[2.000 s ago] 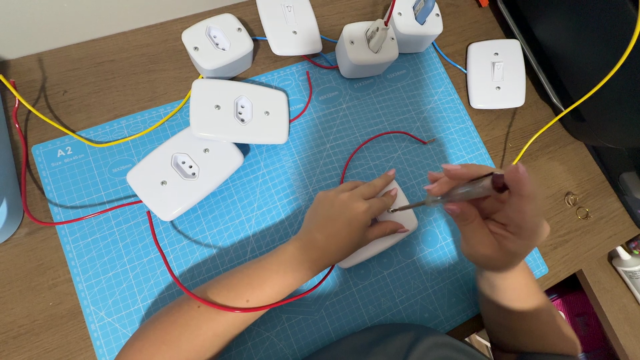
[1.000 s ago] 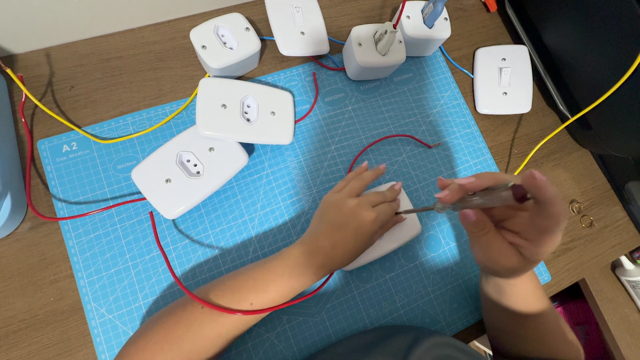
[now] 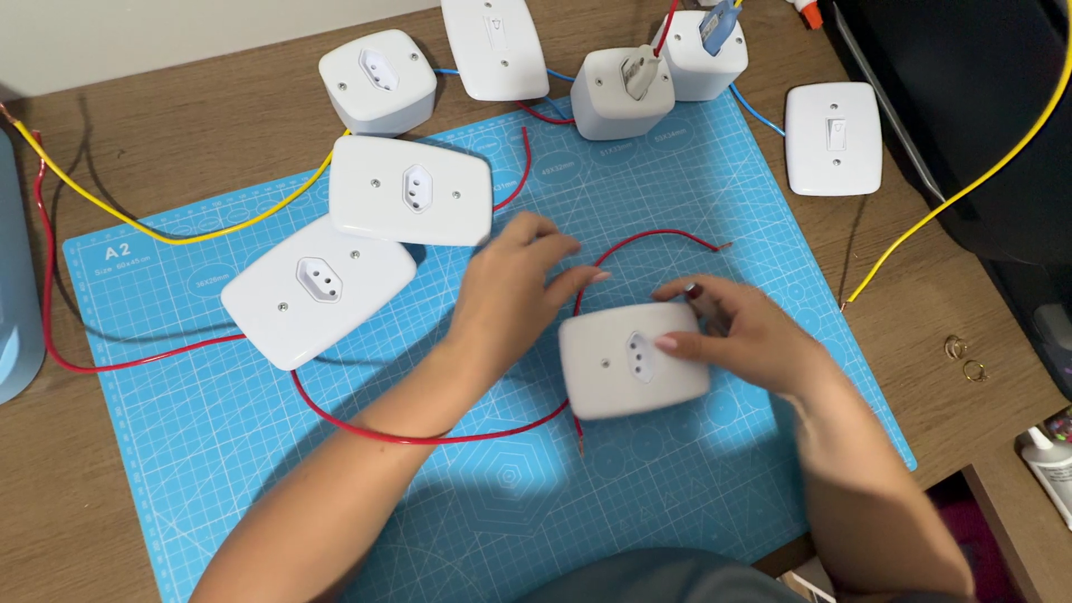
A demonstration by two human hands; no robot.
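Observation:
My right hand (image 3: pixel 737 335) holds a screwdriver (image 3: pixel 693 291), mostly hidden in the fingers with its handle end showing, and its thumb touches the right part of a white wall-outlet plate (image 3: pixel 586 360). One screw shows left of that plate's socket; the hand covers its right side. My left hand (image 3: pixel 523 285) is raised with fingers apart, up and left of the plate, holding nothing. A red wire (image 3: pixel 494 435) runs from under the plate over my left forearm to a second outlet plate (image 3: pixel 318 285); another red wire (image 3: pixel 645 233) curves above, its bare copper end at right.
A third outlet plate (image 3: pixel 410 191) overlaps the second on the blue cutting mat (image 3: pixel 469 536). Boxed outlets (image 3: pixel 624 92) and switch plates (image 3: pixel 833 138) line the back. Yellow wires (image 3: pixel 946 205) lie at both sides. Two small rings (image 3: pixel 974 370) and a tube (image 3: pixel 1051 469) are at right.
My left hand has let go of the plate and moved up and left. My right hand has come down onto the plate, with the screwdriver no longer pointing at it. The plate has turned nearly level.

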